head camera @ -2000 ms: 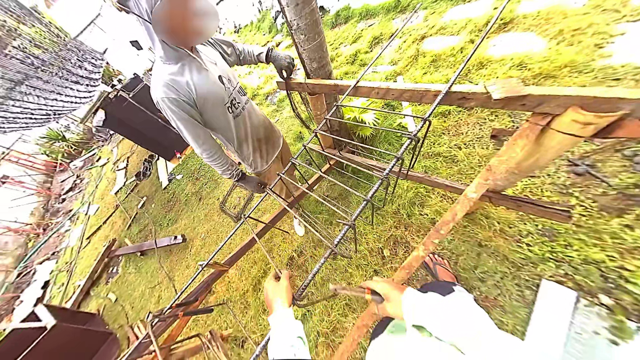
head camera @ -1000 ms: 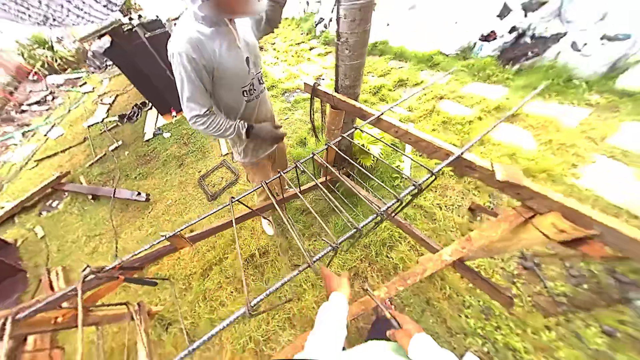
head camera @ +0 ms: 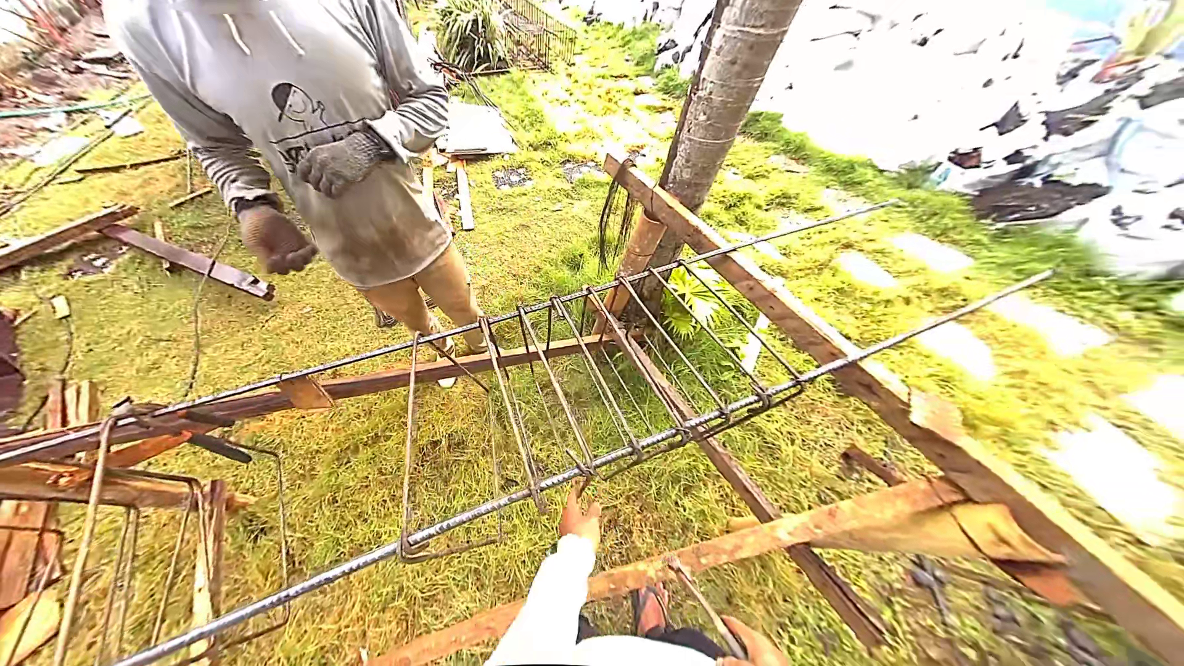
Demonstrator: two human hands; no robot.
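My left hand (head camera: 580,520) touches the underside of the near steel rebar (head camera: 499,502), where a wire stirrup (head camera: 561,393) crosses it; whether it grips anything is unclear. Low in the view, my right hand (head camera: 754,643) holds a thin metal tool (head camera: 708,601) by its end, apart from the bars. Two long ribbed bars run side by side with several rectangular stirrups hung across them. More stirrups (head camera: 120,555) hang at the left end. Across the bars a co-worker in a grey hoodie (head camera: 305,139) stands with both gloved hands off the steel.
A timber beam (head camera: 795,324) carries the bars at the right, beside a tree trunk (head camera: 731,102). A rough wooden pole (head camera: 675,573) slants across just in front of my feet. Scrap boards (head camera: 185,259) lie on the grass at the left, and white sacks (head camera: 1091,120) are piled at the far right.
The co-worker, who held the frame two seconds ago, has both hands off it and near the body. My left hand has moved along the near bar toward the grouped stirrups. The view has shifted.
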